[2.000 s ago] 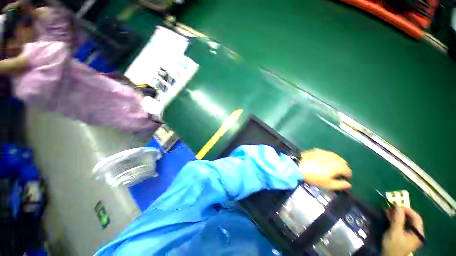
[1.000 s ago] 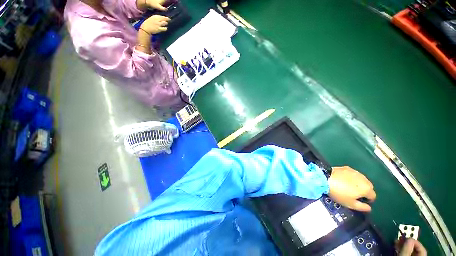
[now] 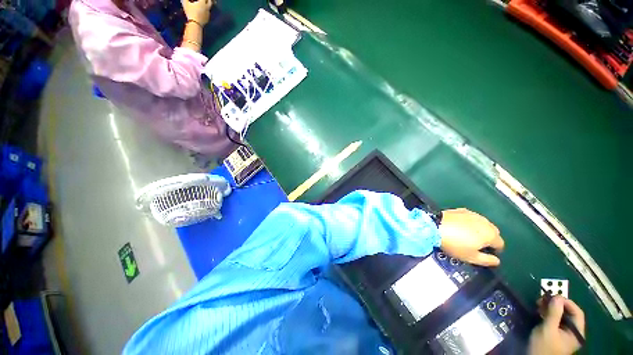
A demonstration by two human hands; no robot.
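Observation:
A black tray (image 3: 380,170) lies on the green bench at the lower middle. Two phone housings (image 3: 425,288) with round camera rings and bright silvery areas show in its slots. My left hand (image 3: 472,237), bare with a dark band at the wrist, rests over the tray's far edge by the upper housing's camera end; whether its fingers hold anything cannot be told. My right hand (image 3: 557,327), at the lower right, is closed on a thin dark pen-like tool, perhaps tweezers (image 3: 573,328). A small white strip with dark dots (image 3: 554,286) shows just beyond its fingertips.
Yellow tape (image 3: 326,170) marks the bench left of the tray. Two long cream bars (image 3: 562,239) lie behind it. A white fan (image 3: 186,199) stands at the left. A person in pink (image 3: 139,62) works beyond a white board with dark parts (image 3: 257,66). A red-orange rack (image 3: 566,45) is at upper right.
The view has shifted since the earlier frames. My right hand, low at the edge one second ago, shows more fully with the dark tool. My left hand stays over the tray.

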